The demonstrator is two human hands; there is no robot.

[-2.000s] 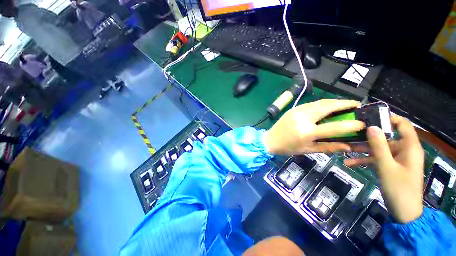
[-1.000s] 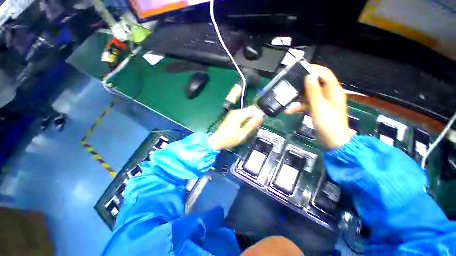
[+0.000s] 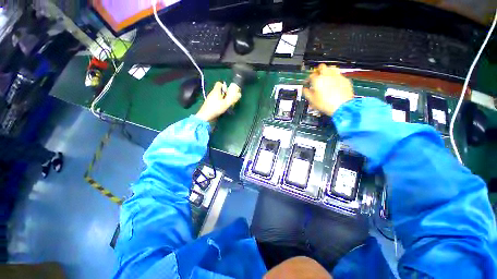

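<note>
A clear blister tray [image 3: 317, 200] lies in front of me with black handheld devices in two rows, white labels up. My right hand [image 3: 328, 90] is over its back row, at a device [image 3: 313, 116] partly hidden under the fingers; whether it grips the device is unclear. My left hand [image 3: 219, 102] is left of the tray, fingers bent together beside the corded dark tool [image 3: 243, 74] with a yellowish band. A white cable [image 3: 182, 48] hangs down to this hand. Whether the fingers hold the cable end or the tool is unclear.
A mouse [image 3: 189, 91] lies left of my left hand. Keyboards [image 3: 381, 52], another mouse [image 3: 242, 41] and paper slips [image 3: 286, 45] are behind. Another white cable [image 3: 460, 103] hangs at the right. A lower tray [image 3: 204, 182] shows beside my left sleeve.
The device held up between both hands is no longer raised. My right hand has moved down to the tray's back row, my left hand away left to the cable and tool. The view has shifted right.
</note>
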